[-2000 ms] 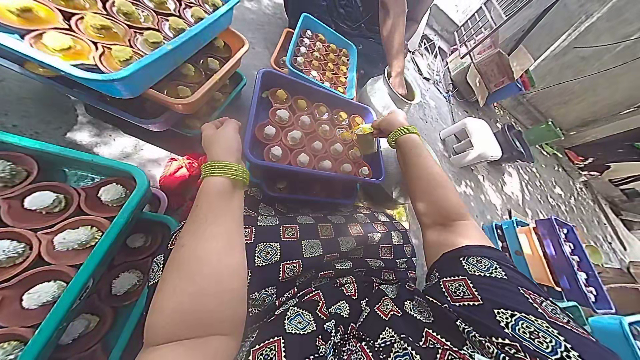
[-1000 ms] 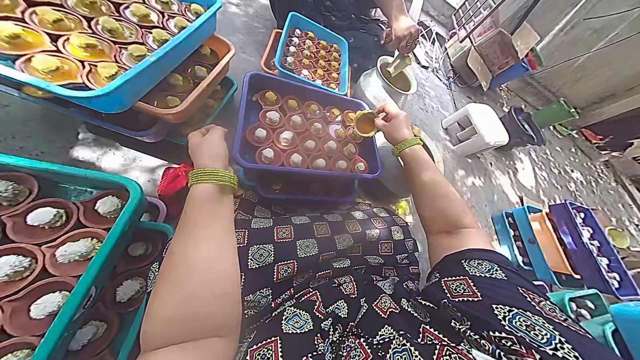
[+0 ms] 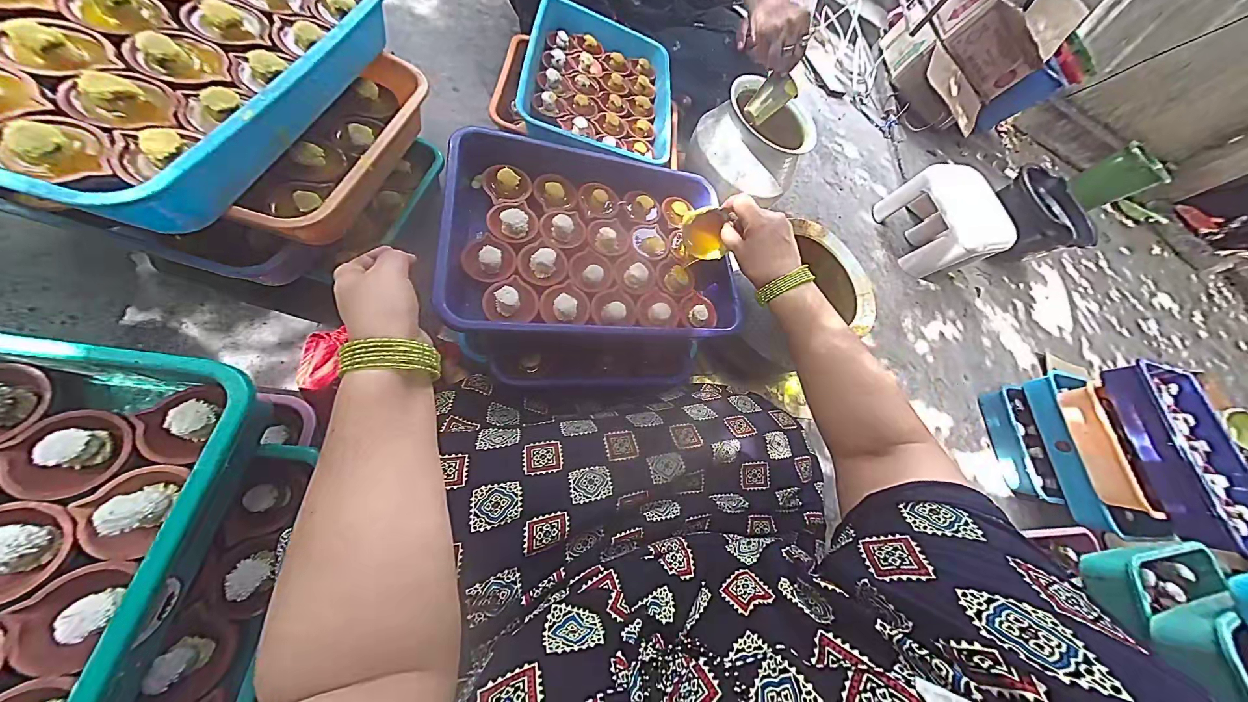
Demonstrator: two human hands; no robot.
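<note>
My right hand (image 3: 761, 240) holds a small metal cup (image 3: 704, 234) of yellow liquid, tilted over the right side of a purple plastic tray (image 3: 585, 317). Rows of small clay lamps fill that tray; most carry a white tuft, such as one clay lamp (image 3: 544, 261), and those along the far row look yellow and wet. Left of the tray, my left hand (image 3: 378, 292) is raised with its fingers curled, and nothing shows in it. A large metal pot (image 3: 860, 292) stands partly hidden behind my right wrist. The purple tray rests on another tray.
Stacked trays of lamps stand at left, the top one a blue tray (image 3: 205, 180), with a green tray (image 3: 229, 419) nearer. Beyond, a person's hand (image 3: 777, 34) holds a cup in a metal pot (image 3: 746, 161) beside a light-blue tray (image 3: 595, 141). A white stool (image 3: 951, 219) lies tipped at right.
My right hand first held the cup at the tray's right edge and now has it tilted over the lamps. The other person's hand has lifted from deep inside the far pot, bringing a cup into view.
</note>
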